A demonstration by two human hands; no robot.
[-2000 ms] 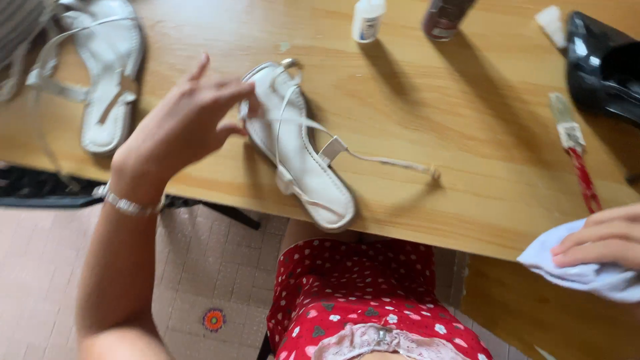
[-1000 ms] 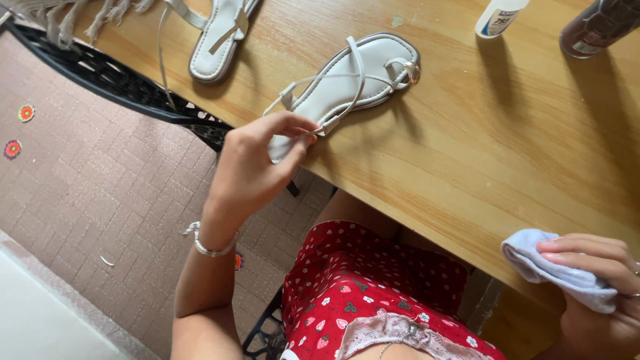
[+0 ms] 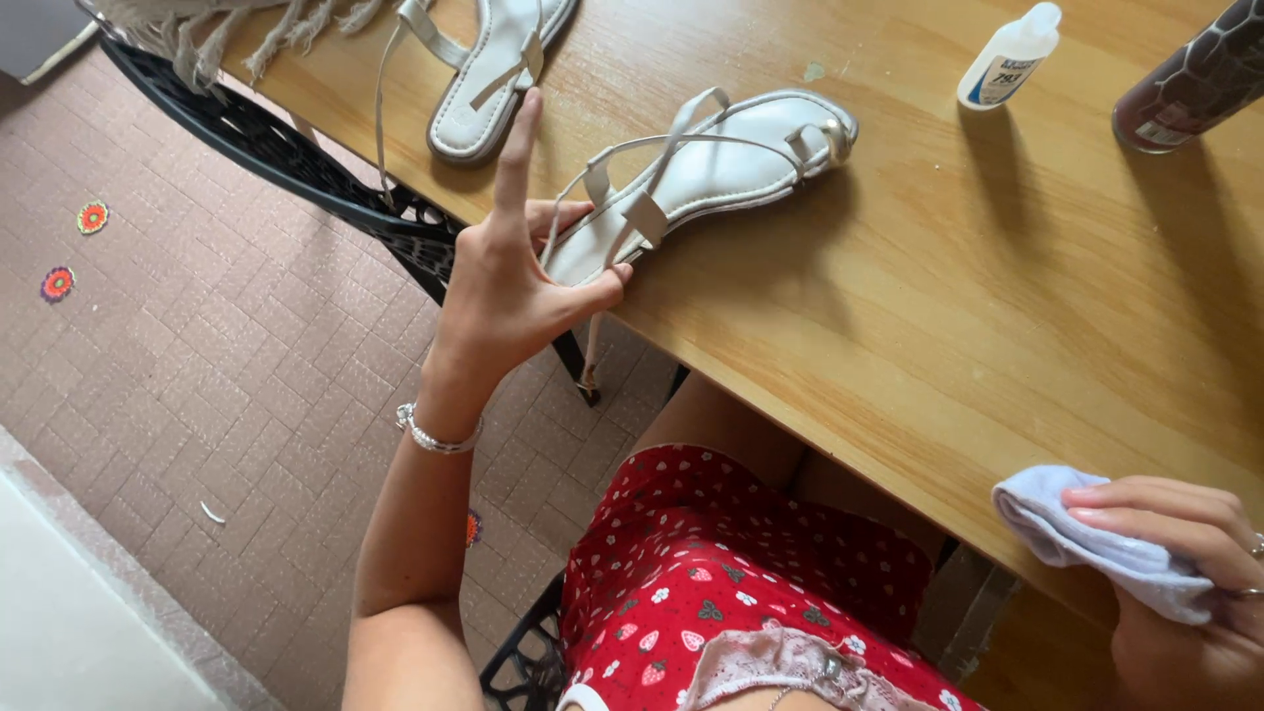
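Note:
A white strappy sandal (image 3: 731,163) lies sole down on the wooden table, its toe loop at the upper right and its heel by the table edge. My left hand (image 3: 523,257) grips that heel between thumb and fingers, the index finger pointing up and away. One thin strap hangs over the table edge below the hand. The matching sandal (image 3: 474,114) rests to the upper left, partly cut off by the frame. At the lower right, my right hand (image 3: 1185,533) holds a folded pale cloth (image 3: 1076,523) over the table edge.
A small white plastic bottle (image 3: 1007,59) and a dark patterned container (image 3: 1190,84) stand at the upper right of the wooden table (image 3: 948,316). Fringed fabric (image 3: 217,35) hangs over the upper left corner. A black openwork chair (image 3: 267,163) is beside the table.
My left hand, above the sandal without gripping it two seconds ago, now holds its heel. The sandal has turned relative to the table edge. The cloth stays in my right hand. The view has shifted.

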